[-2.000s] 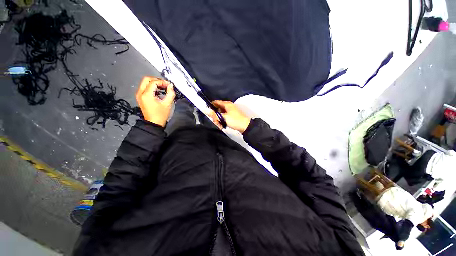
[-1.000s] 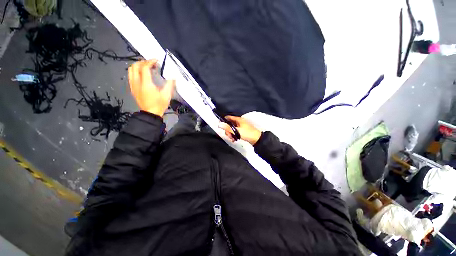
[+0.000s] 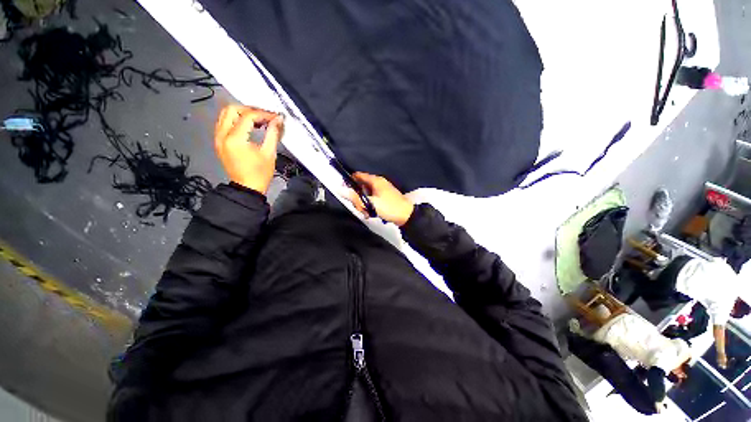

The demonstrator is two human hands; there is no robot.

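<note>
A large navy fabric piece [image 3: 412,91] with a rounded right end lies on the white table [image 3: 494,235]. My right hand [image 3: 382,198] holds the black handles of the shears [image 3: 342,171]. Their blades point up and left along the fabric's near edge and look closed or nearly so. My left hand [image 3: 249,147] is at the table's left edge, left of the blades, with thumb and forefinger tips together. Whether a thin strip is pinched between them cannot be told. Narrow dark offcuts [image 3: 605,148] lie right of the fabric.
Dark trimmings [image 3: 62,82] litter the grey floor at left, near a light blue item [image 3: 21,124]. A black hanger [image 3: 671,62] and a pink-capped bottle [image 3: 725,82] lie at upper right. A green-edged dark bundle [image 3: 601,243] and two people in white tops [image 3: 650,342] are at right.
A second ago my left hand was open with a dark strip near its fingers; now its fingertips have come together. My right hand and the shears have shifted slightly up and left. The blades look closer together.
</note>
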